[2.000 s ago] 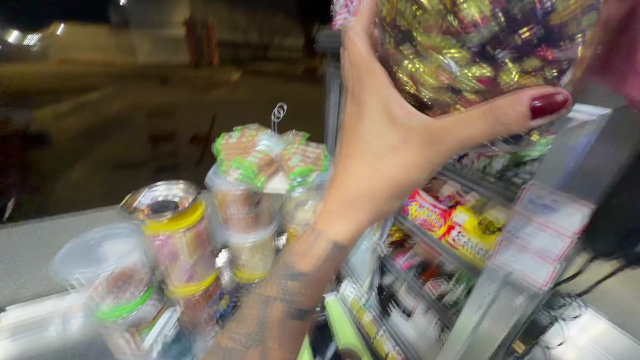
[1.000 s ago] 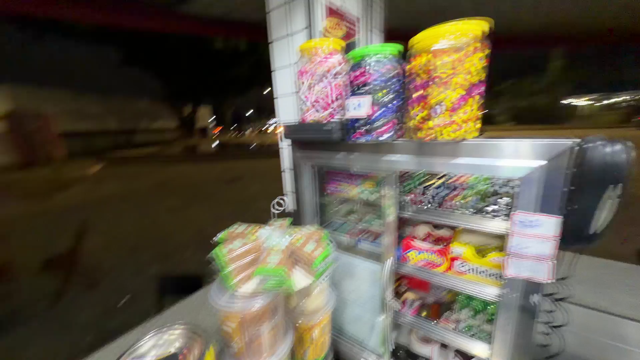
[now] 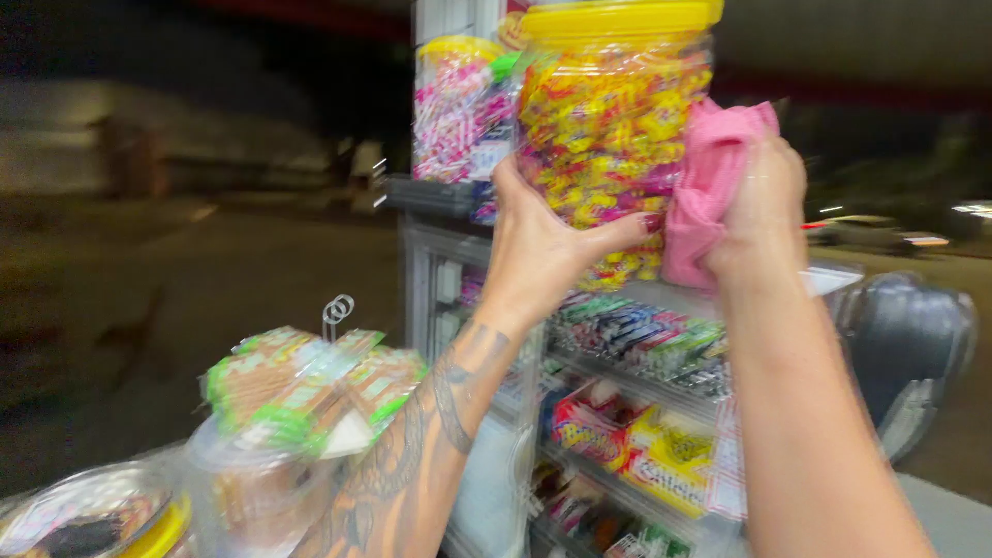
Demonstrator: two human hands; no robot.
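Observation:
My left hand point(image 3: 554, 240) grips the lower left side of a large clear plastic jar point(image 3: 612, 147) with a yellow lid, full of yellow and pink wrapped candies. The jar is upright, raised in front of the display case. On its right side, my right hand point(image 3: 763, 201) presses a folded pink cloth point(image 3: 713, 194) against the wall of the jar. Behind to the left, a jar of pink and white candies point(image 3: 453, 116) with a yellow lid stands on a dark ledge, beside a partly hidden jar with a green lid point(image 3: 504, 66).
Below is a display case with candy rows point(image 3: 643, 341), a red candy box point(image 3: 589, 426) and a yellow one point(image 3: 670, 457). Packaged sweets point(image 3: 310, 387) sit atop a clear tub point(image 3: 263, 496) at lower left, near another yellow-rimmed container point(image 3: 167, 527). A dark rounded object point(image 3: 903, 356) is at right.
One second ago the yellow-lidded jar stood on top of the case and no hands showed; now both my hands are on it, the right with the pink cloth.

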